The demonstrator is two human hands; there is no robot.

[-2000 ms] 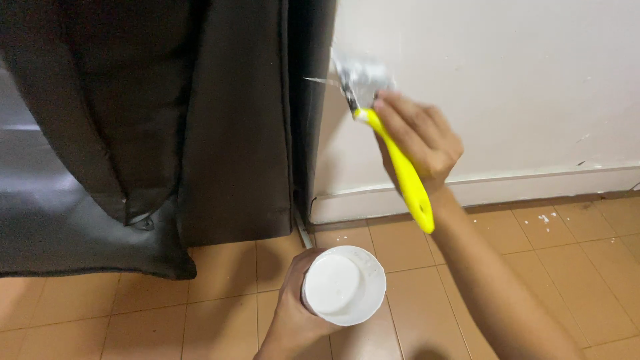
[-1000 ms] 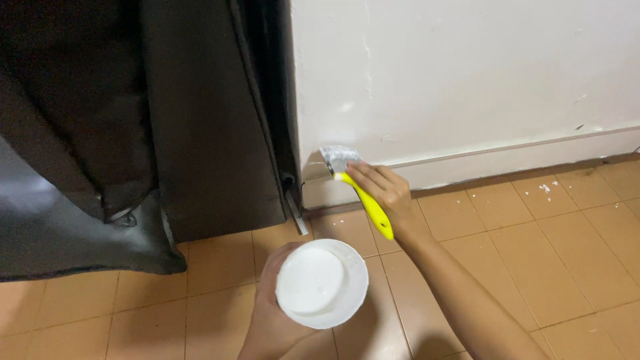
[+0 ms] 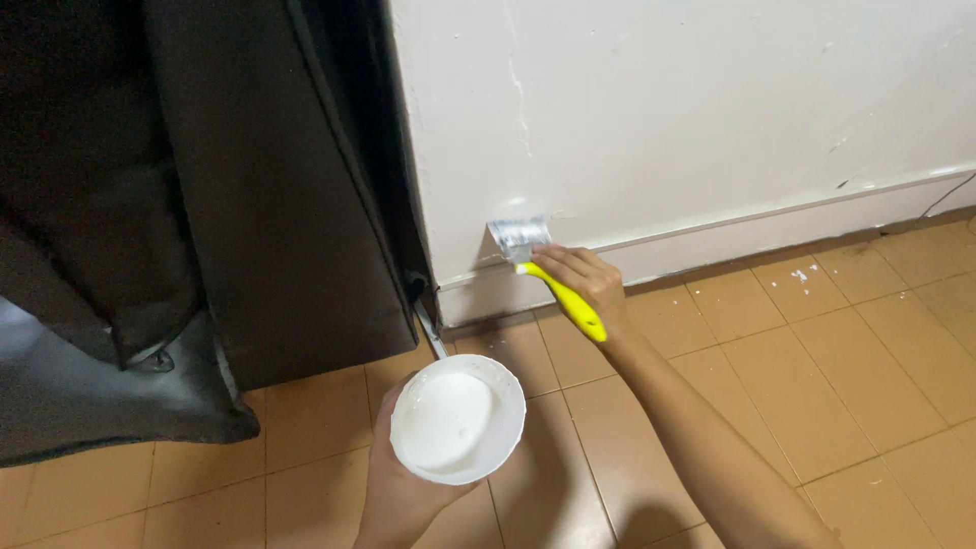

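Observation:
My right hand [image 3: 583, 282] grips a paintbrush with a bright yellow handle [image 3: 576, 309]. The brush's white-coated bristles [image 3: 518, 231] are at the lower part of the white wall [image 3: 686, 114], just above the baseboard and near the wall's left edge. Below and to the left, my left hand [image 3: 400, 488] holds a white tub [image 3: 499, 454] from beneath and the side, its open top facing up. White paint [image 3: 450, 419] lies inside the tub. Much of my left hand is hidden behind the tub.
Dark curtain-like material [image 3: 282, 229] hangs at the left, beside the wall's edge. A pale metal strip [image 3: 431, 332] lies at its foot. The white baseboard [image 3: 686, 248] runs rightward above tan floor tiles [image 3: 770, 381], with white specks on them. Thin cracks mark the wall.
My right hand has moved the brush down the wall from high up to just above the baseboard. My left hand still holds the tub.

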